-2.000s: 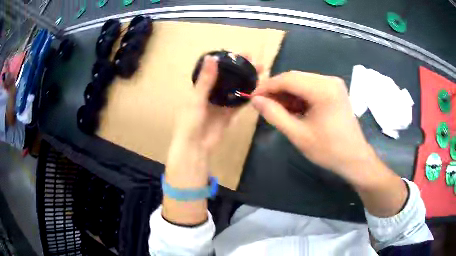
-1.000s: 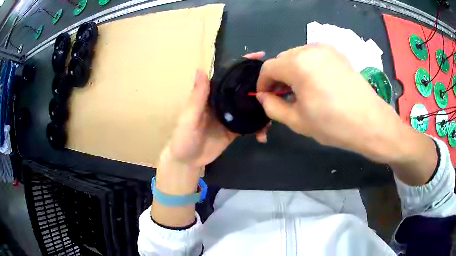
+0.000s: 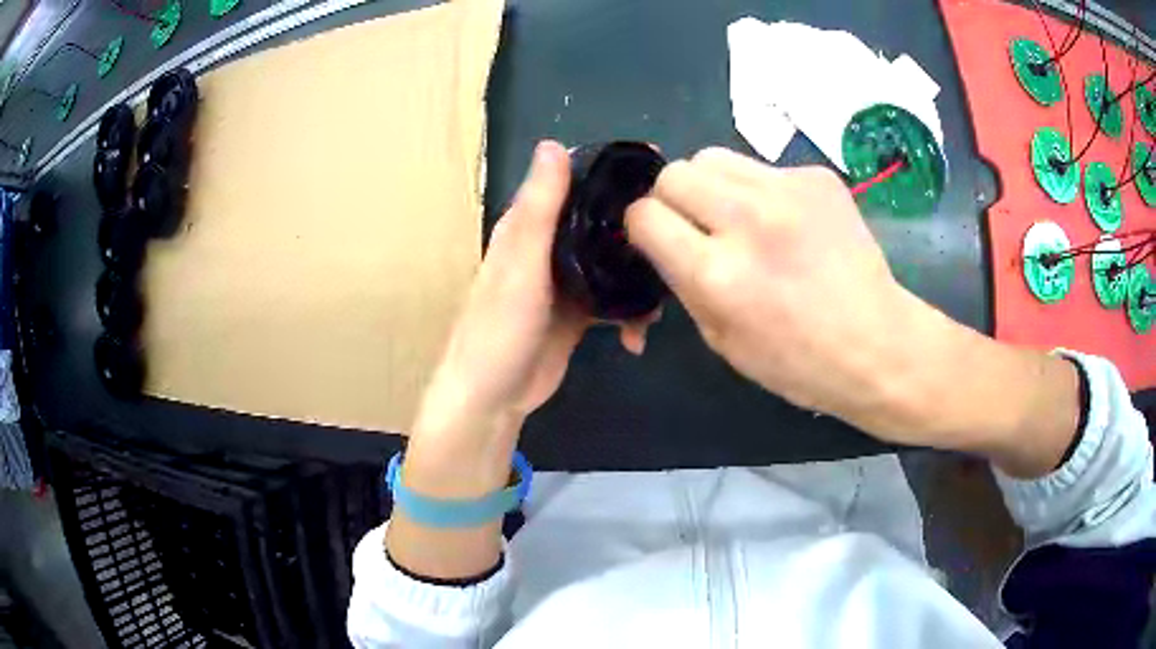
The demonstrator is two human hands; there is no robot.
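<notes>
My left hand holds a round black plastic housing tilted on its side above the bench, thumb on its rim and fingers behind it. My right hand has its fingertips at the open face of the housing. A tiny bit of red shows at those fingertips; what they pinch is mostly hidden. A green circuit board with a red wire rising from it lies partly on the white wipe, just beyond my right hand.
The cardboard sheet lies at left, with rows of black housings along its edge. A crumpled white wipe is at upper right. The red sheet at right holds wired boards. A black crate stands at lower left.
The view has shifted right, bringing the green board beside the wipe into view. My left hand has tilted the housing more edge-on. The red wire at my right fingertips now barely shows.
</notes>
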